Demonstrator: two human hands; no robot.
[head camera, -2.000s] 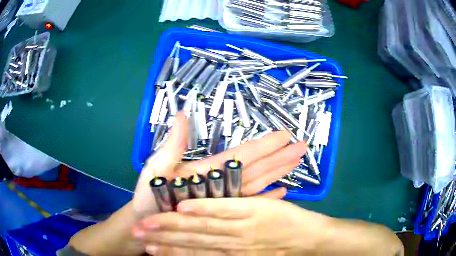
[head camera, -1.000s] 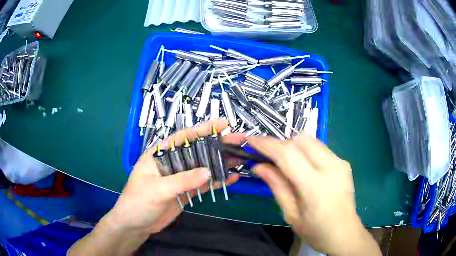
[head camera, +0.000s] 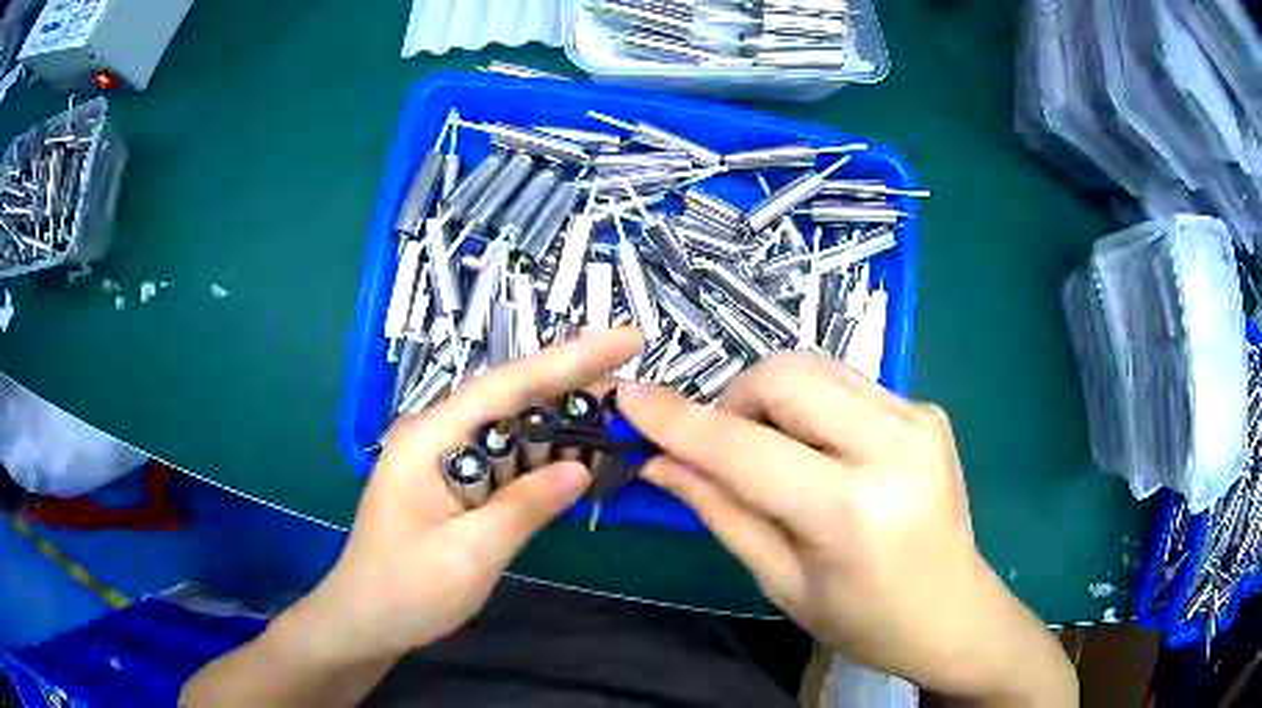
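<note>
My left hand (head camera: 443, 512) holds a row of several pin assemblies (head camera: 471, 470) side by side over the near edge of the blue parts tray (head camera: 905, 297). Their black ringed ends face up towards me. My right hand (head camera: 830, 498) grips a slim dark hand tool (head camera: 588, 437) between thumb and fingers. Its tip reaches over the ringed ends near the middle of the row. The fingers partly hide the pins at the right end of the row. The tray is full of loose silver cylinders with thin rods.
A clear packing box (head camera: 727, 79) with rows of cylinders and a corrugated liner (head camera: 485, 25) lie behind the tray. Stacked clear boxes (head camera: 1156, 360) stand at right. A small clear parts box (head camera: 97, 208) and a white control box (head camera: 118, 35) are at left.
Since two seconds ago my right hand has left the pins' undersides and taken the tool. In the last second the pins have tipped so their ends face me, and the tool has moved left over them.
</note>
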